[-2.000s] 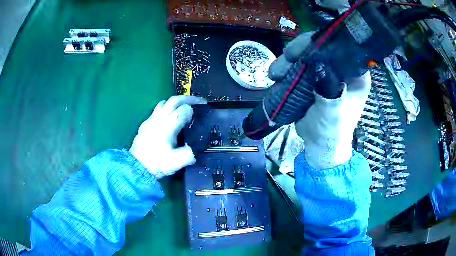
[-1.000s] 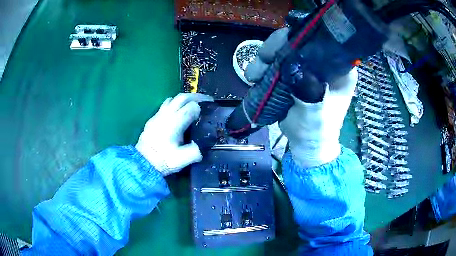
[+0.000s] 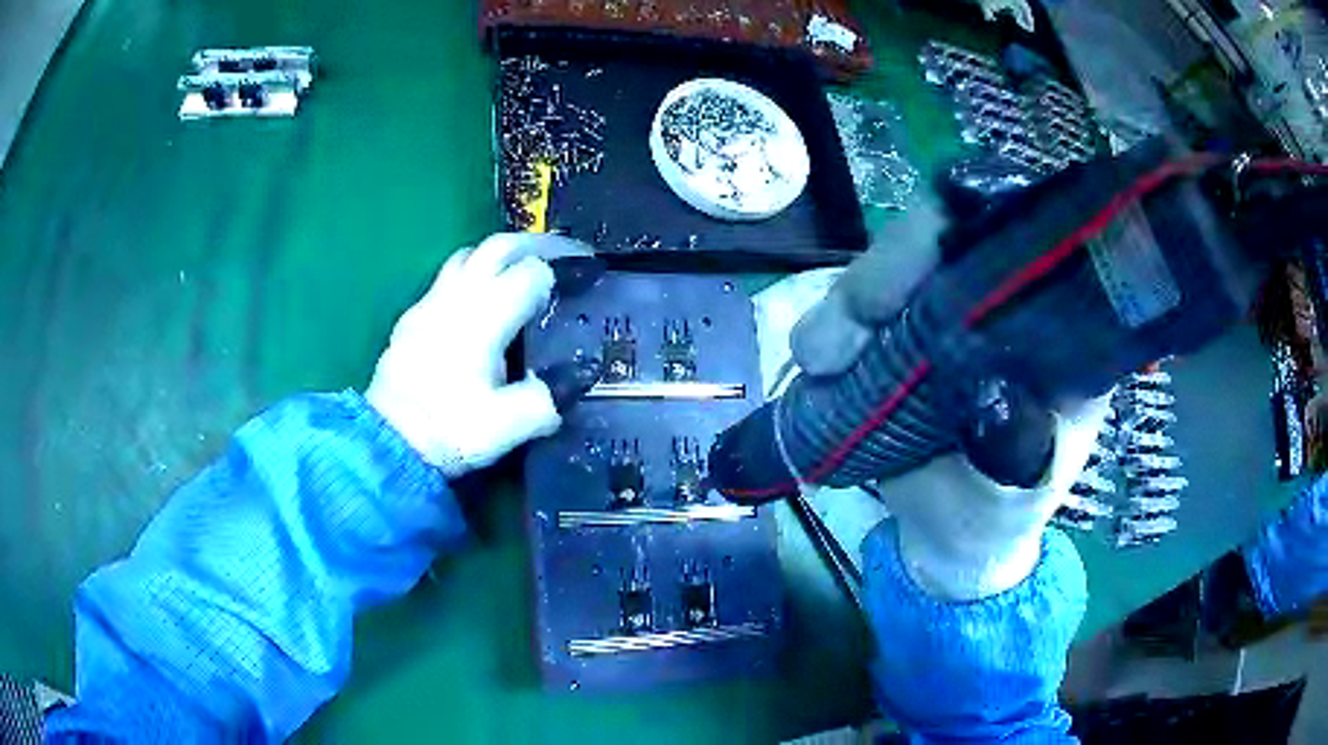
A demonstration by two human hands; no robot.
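Observation:
The dark grey-blue cover plate (image 3: 655, 553) lies in front of me, with three rows of paired black transistors (image 3: 619, 358) showing, each row above a silvery heatsink edge (image 3: 667, 392). My gloved left hand (image 3: 473, 354) rests at the plate's upper left, its dark thumb and finger tips apart on the plate edge. My gloved right hand (image 3: 947, 502) is closed around the black electric screwdriver (image 3: 903, 381) with a red wire. The screwdriver's nose is at the right transistor of the middle row. The bit's exact contact is hidden.
Behind the plate is a black tray (image 3: 612, 204) with loose screws and a white screw dish (image 3: 730, 149). A reddish-brown board (image 3: 685, 29) is beyond. Heatsink assemblies (image 3: 1143, 459) lie at right, two heatsinks (image 3: 245, 83) at far left. Tweezers (image 3: 830, 546) and white cloth lie right of the plate.
The right hand and screwdriver have moved from the top row of transistors down to the middle row's right one. My left hand stays at the plate's upper left.

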